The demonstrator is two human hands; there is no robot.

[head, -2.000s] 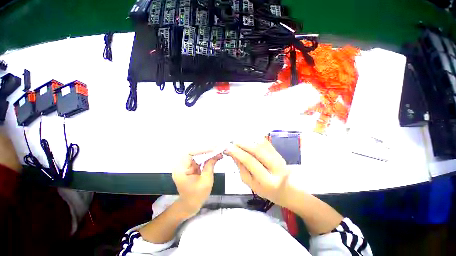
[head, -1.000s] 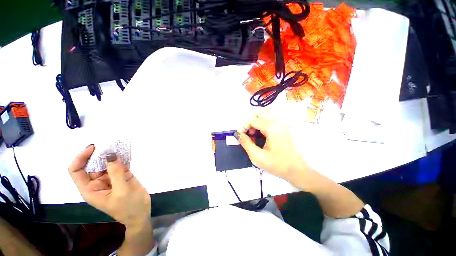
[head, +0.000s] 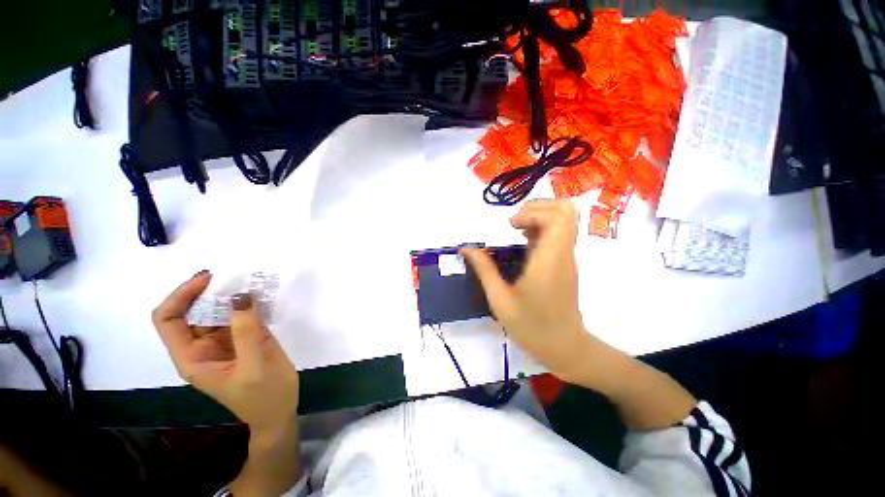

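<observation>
My left hand (head: 238, 364) holds a small white printed label sheet (head: 254, 291) between thumb and fingers, above the white surface. A dark grey controller unit (head: 448, 299) lies flat in front of me, with a bit of orange at its left edge and thin leads running toward me. A small white label (head: 452, 263) is on its upper face. My right hand (head: 543, 301) is over the unit's right part, thumb near the label, fingers apart and raised, with nothing seen in them. It hides the unit's right side.
A black unit stack (head: 320, 68) with cables stands at the back. An orange clip pile (head: 611, 107) lies right of it, with a coiled black cable (head: 537, 173) at its near edge. White printed sheets (head: 728, 126) lie farther right. Units with orange edges (head: 44, 238) stand far left.
Since two seconds ago my hands have parted; the unit now bears a white label. In the last second my right thumb and fingers have spread, and the left hand with the sheet has shifted slightly right.
</observation>
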